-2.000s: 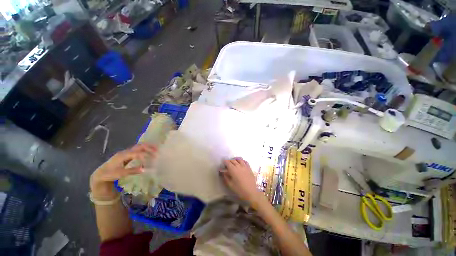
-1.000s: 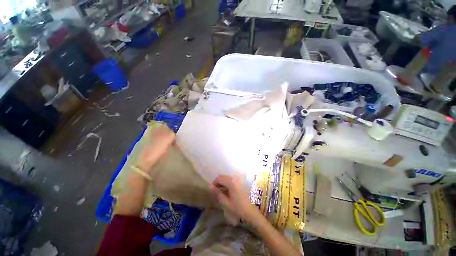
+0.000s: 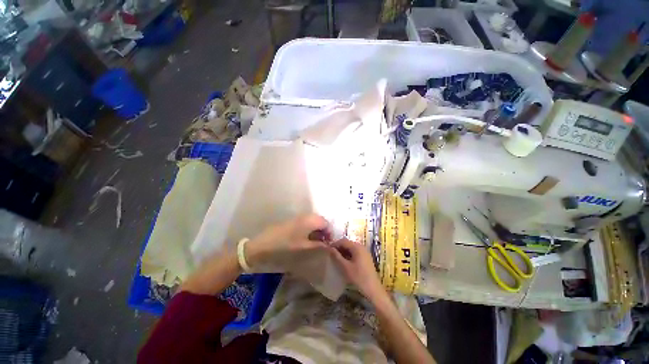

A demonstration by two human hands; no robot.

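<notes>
A light beige fabric panel (image 3: 263,181) lies flat on the white table left of the machine, its near edge reaching to my hands. My left hand (image 3: 299,238) and my right hand (image 3: 350,257) meet at the panel's near right part, fingertips pinching its edge. A small dark purplish bit shows between the fingers. A corner of the panel hangs below my hands. The white sewing machine (image 3: 512,170) stands at the right. Glare hides the cloth near the needle.
Yellow tape (image 3: 400,245) covers part of the machine bed. Yellow-handled scissors (image 3: 509,266) lie right of it, past a beige block (image 3: 442,242). A white bin (image 3: 299,64) with dark scraps is behind. Olive-beige cloth (image 3: 181,217) lies over a blue crate (image 3: 140,293) at left.
My left hand has moved right from the olive-beige cloth to join my right hand. A beige panel now lies spread on the table under the left hand. The view has shifted.
</notes>
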